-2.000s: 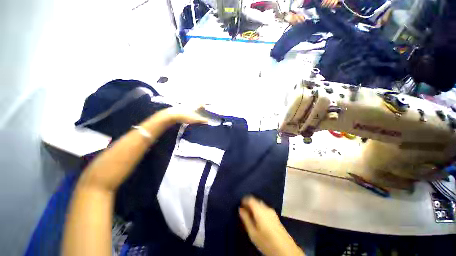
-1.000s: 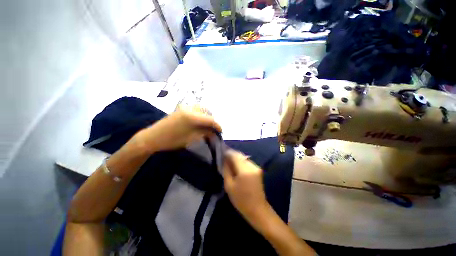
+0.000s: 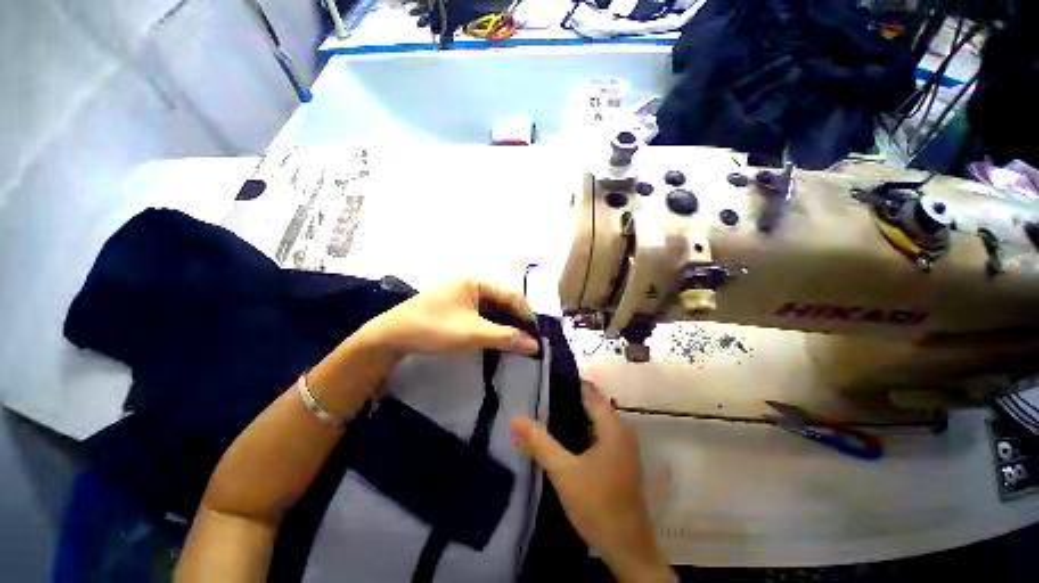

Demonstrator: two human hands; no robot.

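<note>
A dark navy garment (image 3: 194, 308) with pale grey-white panels (image 3: 439, 393) lies left of the needle area and hangs over the table's front edge. A dark band crosses the pale panel. My left hand (image 3: 456, 319) pinches the garment's upper edge just left of the machine head, thumb on the pale cloth. My right hand (image 3: 587, 467) holds the garment's right edge lower down, its fingers partly behind the cloth. The edge runs between both hands. The sewing machine head (image 3: 684, 251) is right of them; the cloth hides part of the needle area.
Thread snips (image 3: 826, 433) lie on the machine bed's front right. A light-blue trough (image 3: 422, 97) is behind the table, with a small white and red item (image 3: 513, 133) near it. Dark cloth (image 3: 775, 74) is piled behind the machine. A pale wall stands at left.
The view has moved closer to the machine. My hands came together at the garment's edge, then moved apart along it. The pale panel is now turned up and spread beneath my left hand.
</note>
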